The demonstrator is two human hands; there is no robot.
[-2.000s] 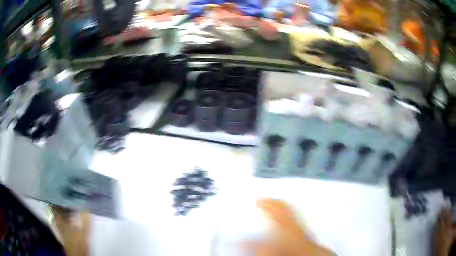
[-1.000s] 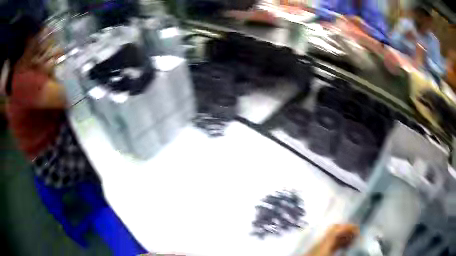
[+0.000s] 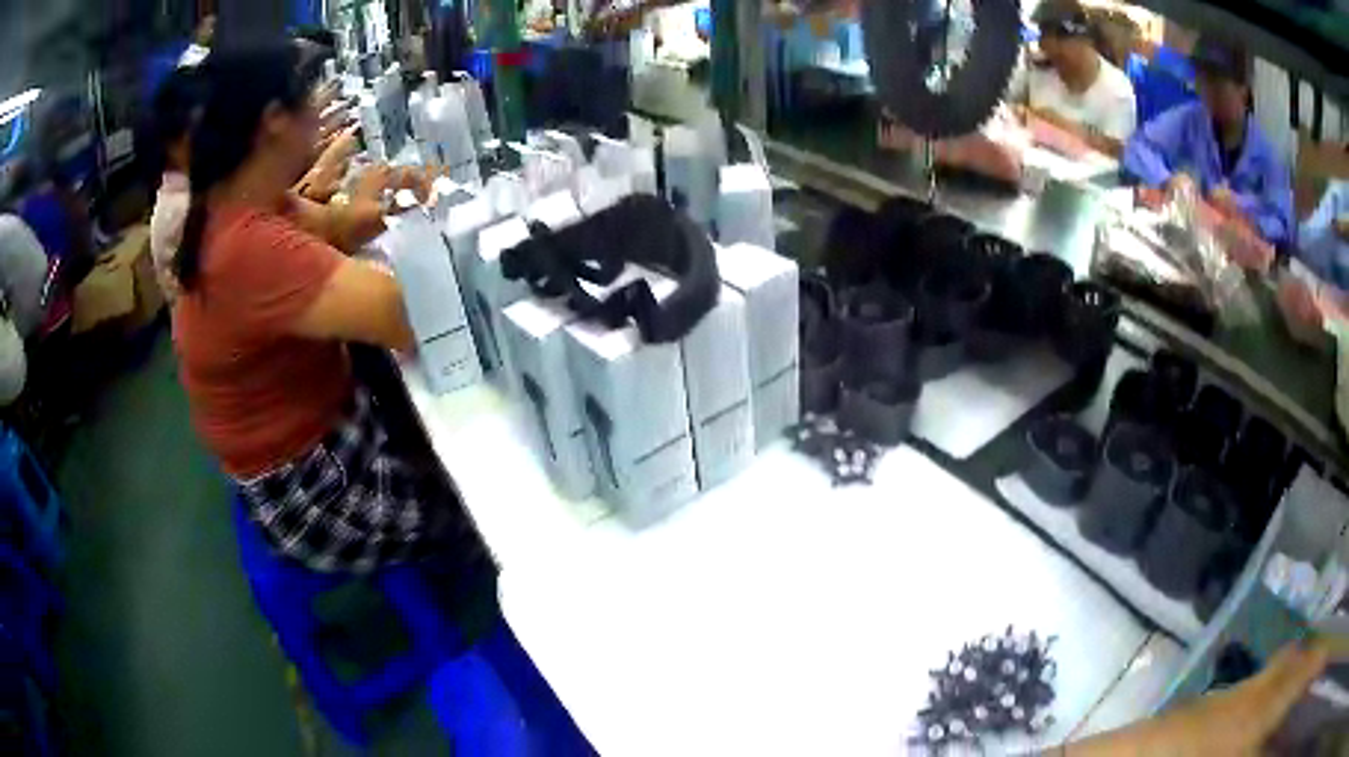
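Observation:
A forearm and hand, which look like my left hand (image 3: pixel 1260 701), reach in from the bottom right. The fingers are cut off by the right edge, beside a dark thing (image 3: pixel 1314 725) that I cannot make out. My right hand is out of the picture. Past the hand, part of a pale blue-grey carton (image 3: pixel 1235 618) shows at the right edge, with whitish wrapping at its top. A loose pile of small black fittings with pale dots (image 3: pixel 988 689) lies on the white table (image 3: pixel 740 621), left of the hand.
Closed pale cartons (image 3: pixel 636 429) stand grouped at centre left, a black curved item (image 3: pixel 681 274) on top. Black cups (image 3: pixel 1132 481) stand behind the table. A second fittings pile (image 3: pixel 840 448) lies by the cartons. A person in red (image 3: pixel 266 340) is at left, near blue stools (image 3: pixel 318 636).
The view has turned left and become sharper. The cartons and the person at left show more fully; the fittings pile and the hand have shifted towards the lower right.

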